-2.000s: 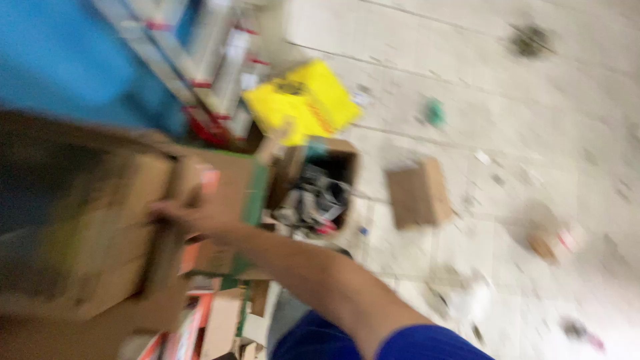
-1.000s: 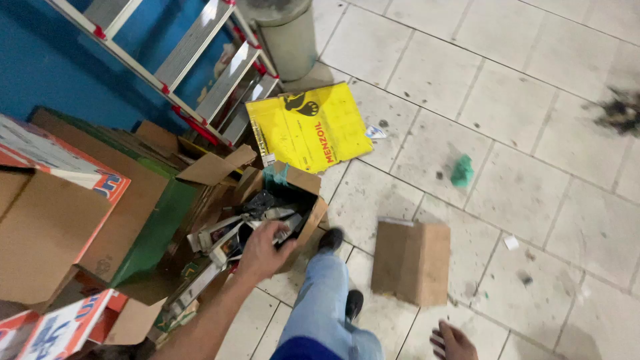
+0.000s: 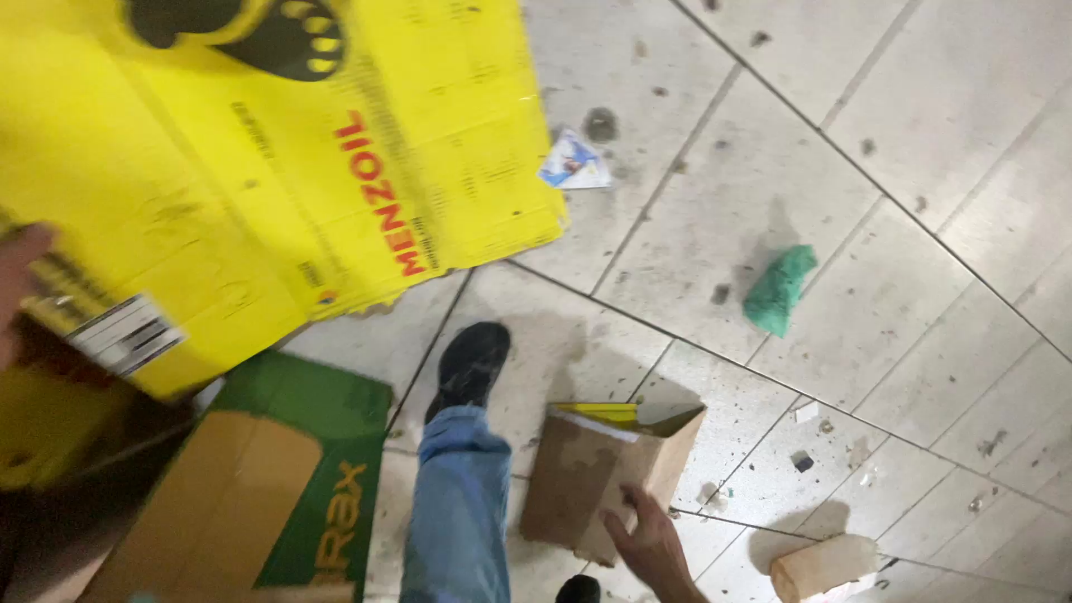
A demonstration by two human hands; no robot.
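At the left edge, my left hand point(image 3: 21, 280) is at the edge of a flattened yellow cardboard box point(image 3: 276, 167) bearing print; the view cuts off part of the hand, and its thumb or finger lies over the cardboard. My right hand point(image 3: 649, 540), fingers apart, is over the side of a small brown cardboard box point(image 3: 578, 490). Whether it touches the box is unclear. That box has an open top with yellow showing inside. Below the yellow sheet lies a green and brown cardboard box point(image 3: 343, 419).
My shoe point(image 3: 475, 360) and jeans leg stand between the boxes. On the tiled floor point(image 3: 636, 310) lie a crumpled green piece point(image 3: 780, 291), a blue and white scrap point(image 3: 576, 161), a brown cylindrical thing point(image 3: 825, 565) and scattered debris.
My left hand has moved from the box of mixed items to the yellow cardboard. My right hand has come to the small brown box. The view has moved closer to the floor.
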